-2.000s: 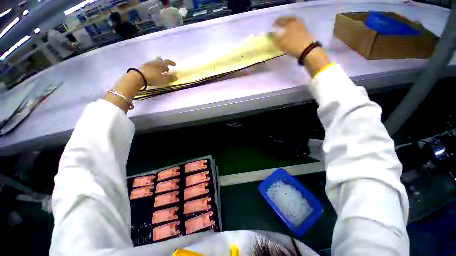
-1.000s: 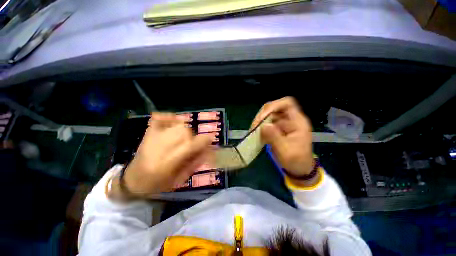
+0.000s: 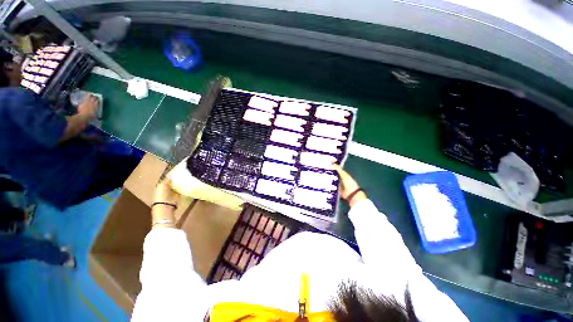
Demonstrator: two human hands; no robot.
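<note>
A black blister tray (image 3: pixel 242 135) lies tilted on the bench in front of me, pale edges showing below it. Pink pieces (image 3: pixel 286 138), glare-white, fill its right columns; many left pockets are empty. A yellow sheet (image 3: pixel 210 194) sticks out along its lower left edge, partly hidden by the tray. My left hand (image 3: pixel 164 192) holds the sheet at the tray's lower left corner; its fingers are partly hidden. My right hand (image 3: pixel 345 182) grips the tray's right edge, thumb on top.
A blue basket (image 3: pixel 440 210) of small white parts is at right, near a clear bag (image 3: pixel 516 179), black plastic heap (image 3: pixel 496 126) and dark machine (image 3: pixel 540 255). An open carton (image 3: pixel 141 220) and a lower carton of filled trays (image 3: pixel 251 242) are below. A person (image 3: pixel 44 138) works at left.
The view has swung down and left from the white shelf. My hands have parted from the pale strip they held over the tray and are now at the tray's two sides.
</note>
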